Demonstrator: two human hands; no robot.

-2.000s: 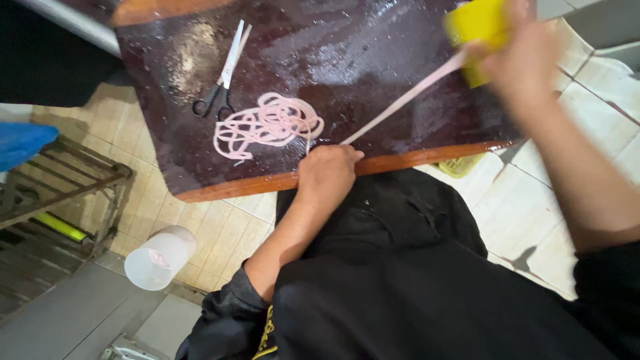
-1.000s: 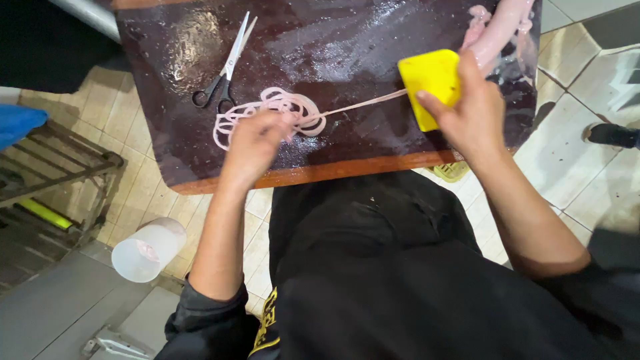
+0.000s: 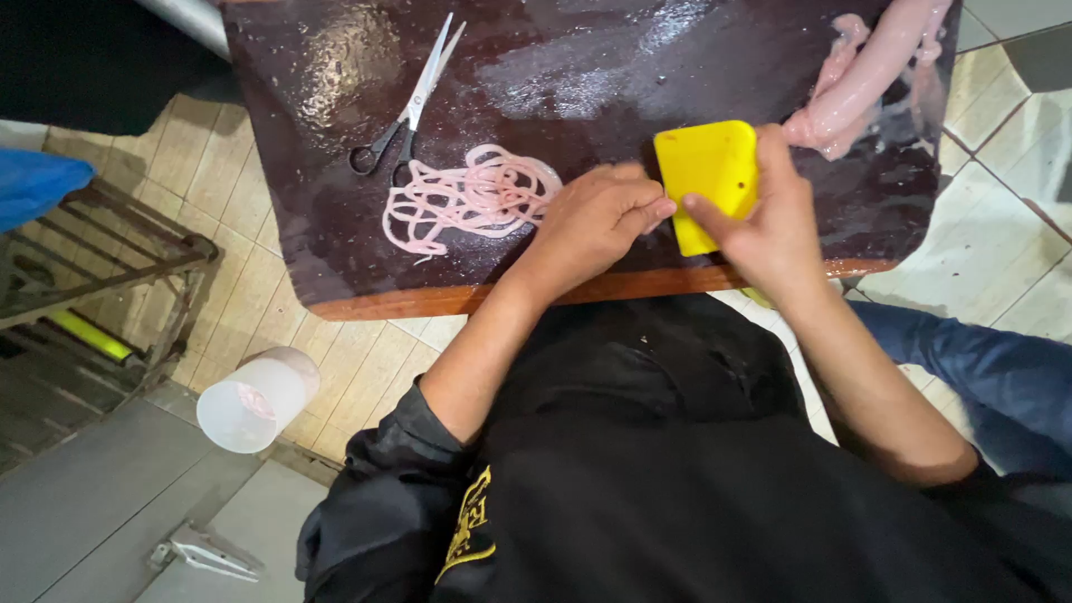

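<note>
My right hand [image 3: 775, 213] grips a flat yellow plastic scraper [image 3: 708, 180] above the dark board. Close to the scraper's left edge is my left hand [image 3: 599, 218], its fingers curled; whether a strand lies within them is hidden. A tangled heap of thin pale-pink strands, apparently animal casing [image 3: 502, 188], lies just left of my left hand. Scissors with black handles [image 3: 417, 100] rest partly spread behind the heap, the handles near it. At the board's far right lies a thick pale-pink tube of animal tissue [image 3: 867, 79] with loose bits around it.
The dark board [image 3: 586, 142] has a wooden front edge. A translucent plastic container [image 3: 251, 402] with pink matter inside stands at lower left, near a metal rack [image 3: 109, 276] bearing a blue bag [image 3: 38, 184]. A person's blue-trousered leg [image 3: 988, 368] is at right.
My left hand has moved right from over the strand heap to beside the scraper. The strand stretched between my hands one second ago is no longer visible. A blue-trousered leg has appeared at right.
</note>
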